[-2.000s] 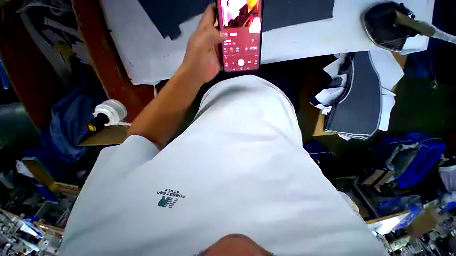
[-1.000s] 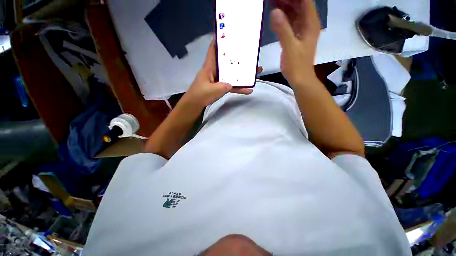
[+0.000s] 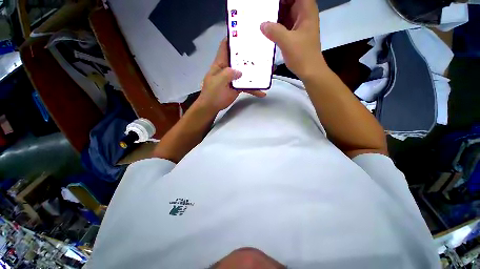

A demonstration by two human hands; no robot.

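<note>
A smartphone (image 3: 251, 50) with a bright white screen and a few small coloured icons is held upright at the top centre, its far end cut off by the picture's edge. My left hand (image 3: 220, 79) grips its lower left part, with the thumb over the lower corner and fingertips showing below. My right hand (image 3: 300, 39) is at the phone's right side, its thumb over the screen's right part. Its other fingers are partly hidden or cut off. A dark grey cloth panel (image 3: 184, 26) lies on the white table (image 3: 152, 71) behind the phone.
The dark iron (image 3: 418, 8) is at the top right, partly cut off. Grey panels with white edges (image 3: 409, 89) and pale sheets (image 3: 442, 97) are below the table at right. A white tape roll (image 3: 141, 129) is at left by blue cloth (image 3: 100, 142).
My right hand has come into view and its thumb is now over the phone. The phone's screen has changed from a coloured picture to mostly white. The view has shifted a little.
</note>
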